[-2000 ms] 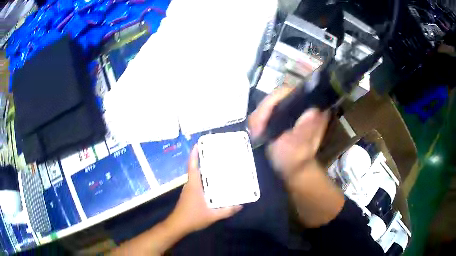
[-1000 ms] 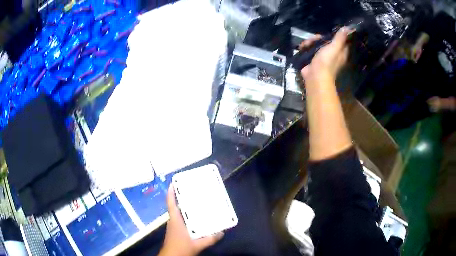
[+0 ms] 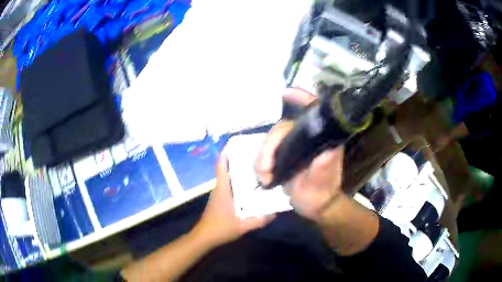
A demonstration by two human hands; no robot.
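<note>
My left hand [image 3: 223, 212] holds a white battery housing [image 3: 250, 201] by its left and lower edges, flat cover side up, at the bench edge. My right hand [image 3: 316, 179] grips a thick black electric screwdriver [image 3: 308, 135] with a yellow ring near its top. The driver is tilted, its lower end over the housing's right half. The tip is blurred and partly hidden by my fingers, so I cannot tell if it touches a screw hole. The picture is motion-blurred around the right hand.
A large white overexposed stack [image 3: 209, 71] lies behind the housing. A black foam stack [image 3: 69, 99] and blue packs [image 3: 104, 22] are at left. Blurred screw feeders [image 3: 341, 49] stand behind the driver. Cameras [image 3: 399, 171] fill a carton at right. Blue printed boxes [image 3: 129, 184] lie flat.
My right hand has come back from the feeder area with the driver, down onto the housing. The view has shifted, with the housing now further right and higher in the picture.
</note>
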